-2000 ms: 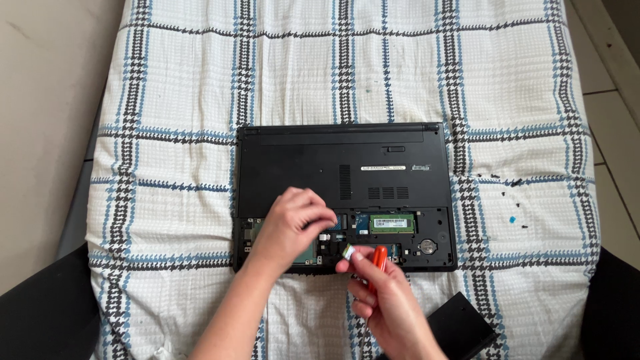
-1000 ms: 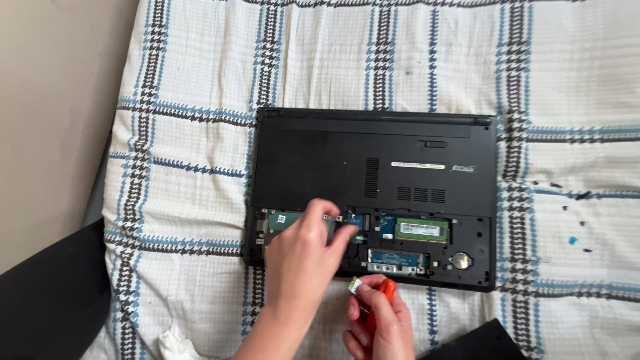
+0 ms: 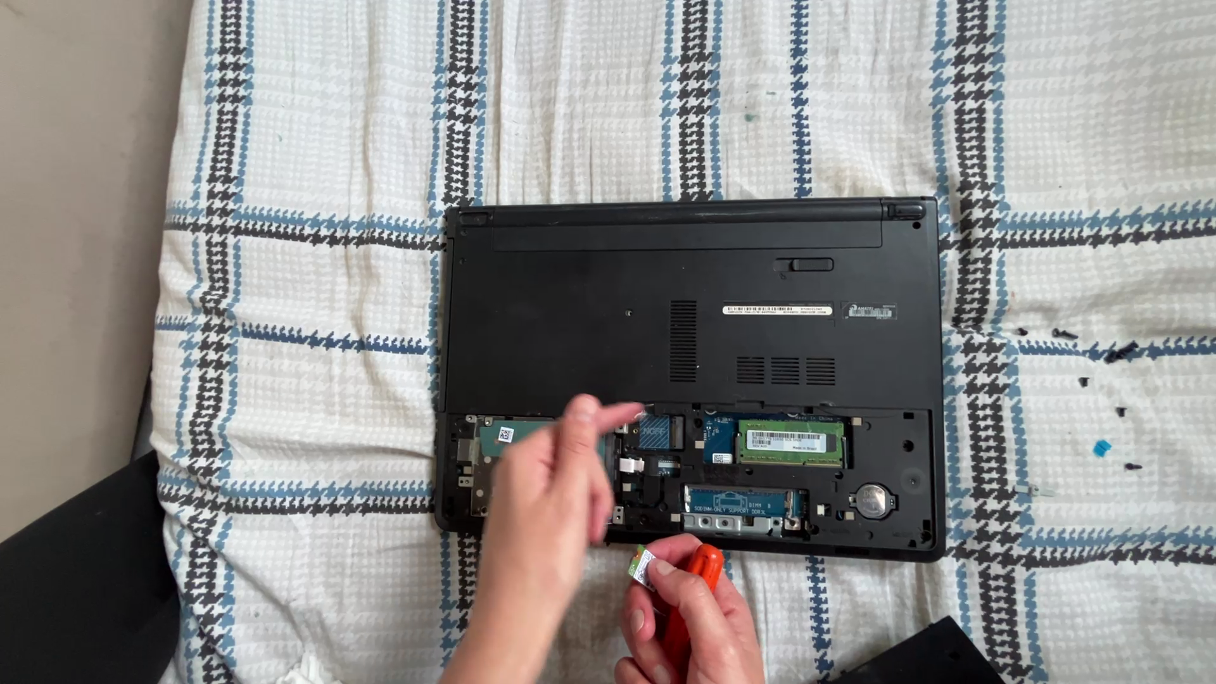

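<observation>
A black laptop (image 3: pixel 570 313) lies bottom side up, its lower compartment uncovered. Inside are a hard drive (image 3: pixel 508 435), a green memory module (image 3: pixel 790 444), a second memory slot (image 3: pixel 741 503), a coin cell battery (image 3: pixel 872 501) and a white connector (image 3: pixel 632 465). My left hand (image 3: pixel 551 484) hovers over the drive and the bay beside it, index finger pointing right, nothing visible in it. Below the laptop's front edge, my right hand (image 3: pixel 698 613) holds a small card with a green and silver face (image 3: pixel 641 566) between thumb and finger, and an orange screwdriver handle (image 3: pixel 705 570) in the palm.
The laptop rests on a checked cloth (image 3: pixel 332 285). Several dark screws (image 3: pixel 1121 352) and a small blue piece (image 3: pixel 1102 447) lie to its right. A black cover panel (image 3: pixel 921 655) is at the bottom right, partly out of view.
The second memory slot, partly covered by my right hand two seconds ago, is now uncovered. My right hand still holds the card and orange handle. The view has shifted and come closer.
</observation>
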